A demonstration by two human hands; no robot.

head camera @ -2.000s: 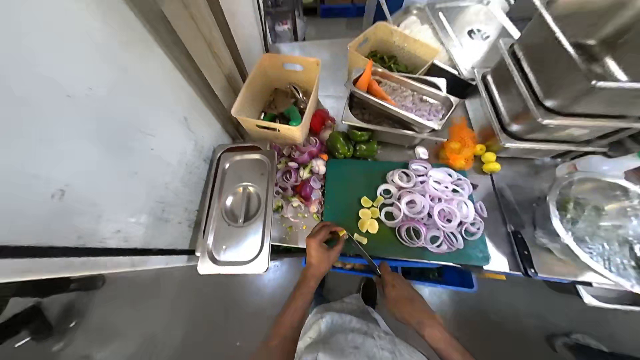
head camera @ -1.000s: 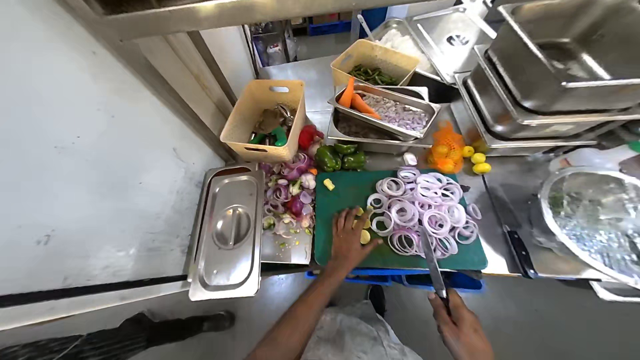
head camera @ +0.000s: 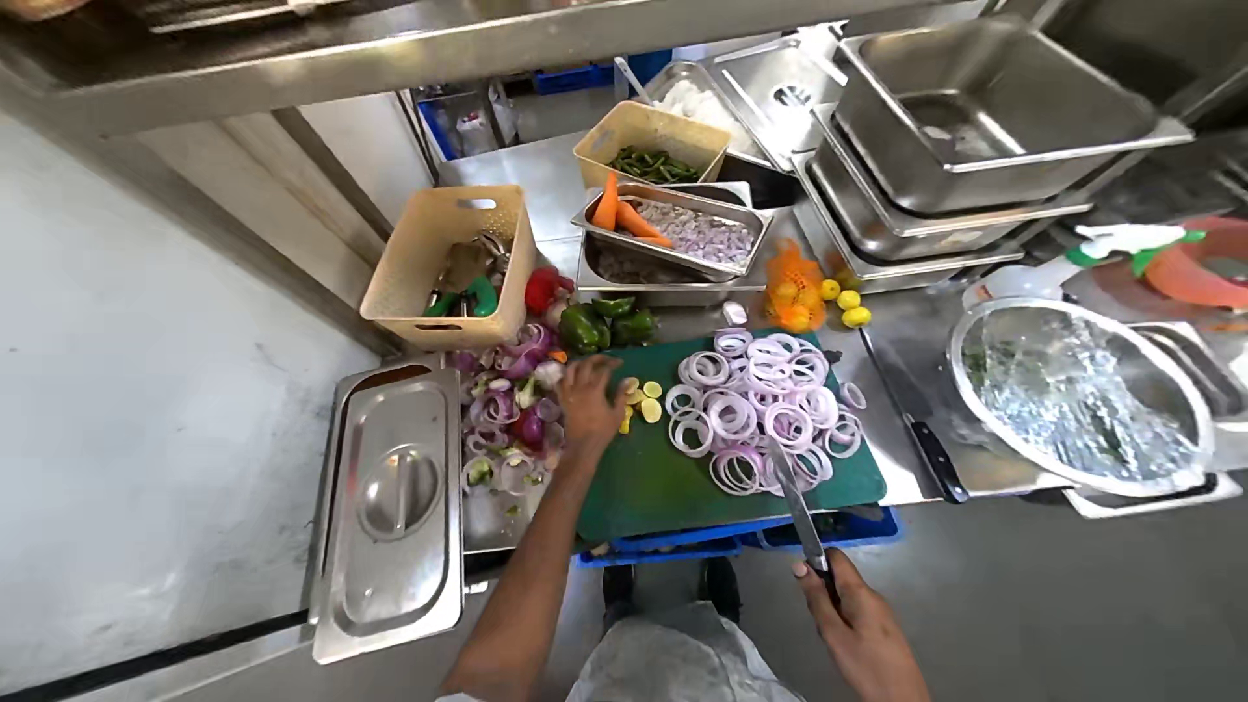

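My right hand [head camera: 853, 619] grips the black handle of a kitchen knife [head camera: 799, 507], whose blade tip touches a pile of sliced onion rings [head camera: 751, 419]. The rings cover the right part of a green cutting board [head camera: 624, 497]. My left hand [head camera: 588, 395] rests at the board's left edge, fingers apart, beside cut lemon pieces [head camera: 650, 408]. Left of this hand lies a heap of onion peelings and scraps [head camera: 502, 419]. Whether anything small is under its palm is hidden.
A lidded steel pan [head camera: 400, 507] stands left. Behind the board are green bell peppers [head camera: 585, 329], a tan bin of utensils [head camera: 390, 283], a pan with carrots and chopped onion [head camera: 673, 229] and netted oranges [head camera: 795, 292]. Another knife [head camera: 916, 424] and a film-covered bowl [head camera: 1082, 395] lie right.
My left hand has moved left from the lemon pieces to the board's edge. Two seconds ago both hands were together at the board's near edge; the right has since moved right with the knife.
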